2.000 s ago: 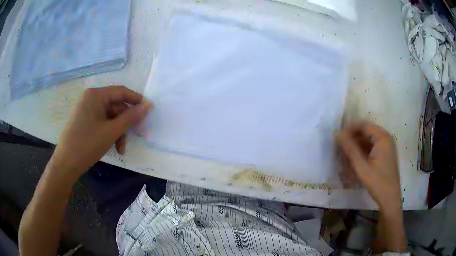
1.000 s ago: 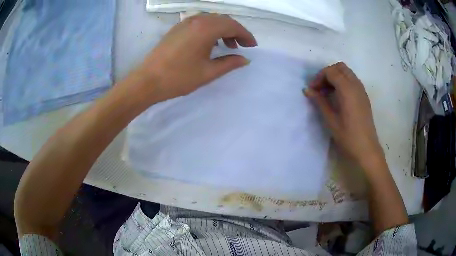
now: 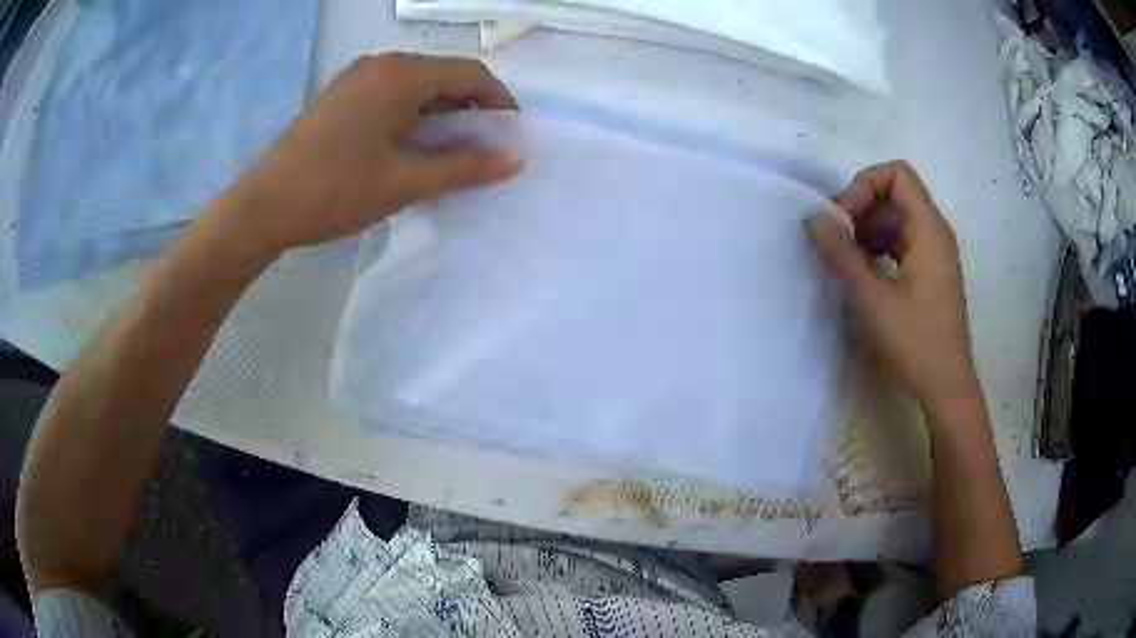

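Note:
A thin white interlining sheet (image 3: 610, 287) lies over light blue fabric, whose blue shows along the far edge and near edge. My left hand (image 3: 399, 150) pinches the sheet's far left corner between thumb and fingers. My right hand (image 3: 891, 249) pinches its far right corner. Both hands are slightly blurred. The sheet's left part is a little creased. How many layers lie beneath it cannot be told.
A light blue panel stack (image 3: 162, 125) lies at the left. A white interlining stack (image 3: 698, 31) lies at the far edge. Crumpled white scraps (image 3: 1071, 137) are at the right, with a dark object with a metallic edge (image 3: 1060, 361) below. The table cover (image 3: 598, 505) has brown scorch marks.
Compared with two seconds ago, both hands have moved from the sheet's sides to its far corners. In the last second my left hand moved left and took hold of the far left corner.

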